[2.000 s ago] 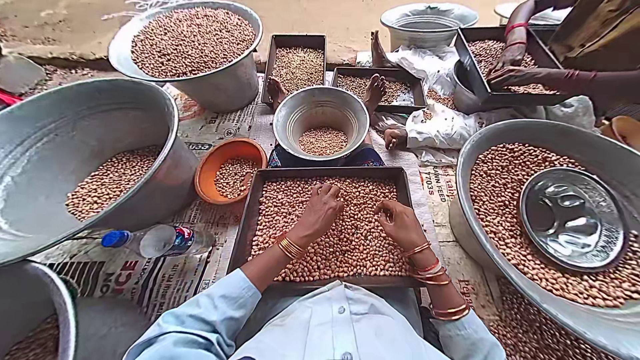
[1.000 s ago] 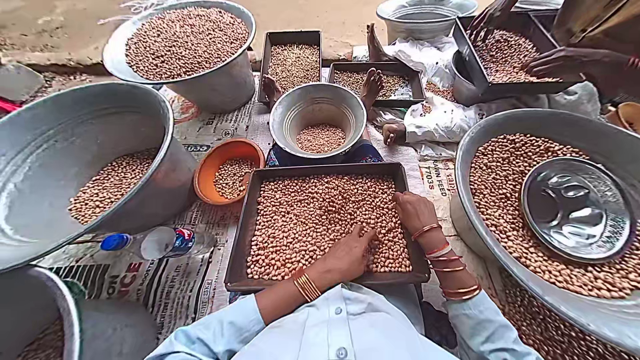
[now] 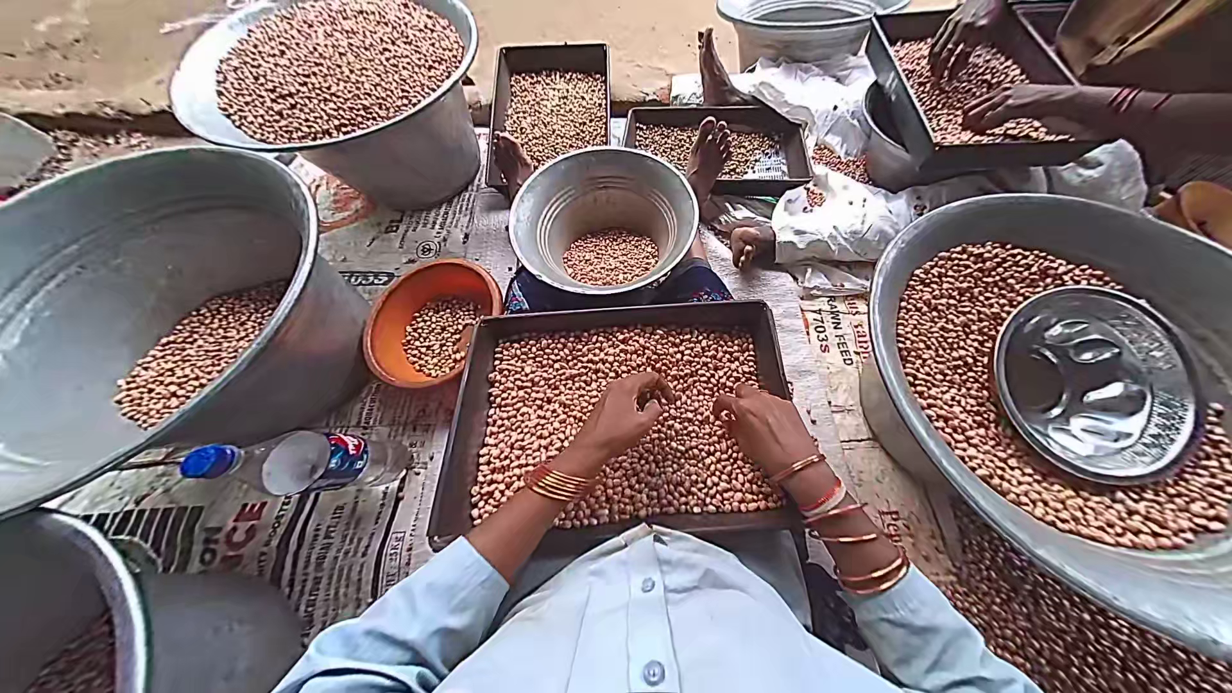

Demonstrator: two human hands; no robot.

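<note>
A dark rectangular metal tray (image 3: pixel 450 452) full of reddish-brown shelled peanuts (image 3: pixel 568 385) rests on my lap. Over its middle is my left hand (image 3: pixel 621 414), with curled fingers just above the nuts; whether it pinches a nut cannot be told. My right hand (image 3: pixel 765 423) is bent over the right part of the tray, fingertips at the peanuts, and any nut in them is too small to make out. Beyond the tray, between my legs, stands a metal basin (image 3: pixel 539 231) with some nuts at its bottom. An orange bowl (image 3: pixel 380 332) holding nuts touches the tray's left side.
Large metal tubs of peanuts stand at left (image 3: pixel 306 250), upper left (image 3: pixel 404 159) and right (image 3: pixel 890 385), the right one holding a shiny steel plate (image 3: pixel 1097 385). A plastic bottle (image 3: pixel 346 460) lies on printed sacks. Top right, a co-worker's hands (image 3: pixel 1011 106) work over another tray (image 3: pixel 962 154).
My left hand has moved up from the lower part of the tray to its middle. My right hand has come inward from the tray's right edge and sits over the nuts.
</note>
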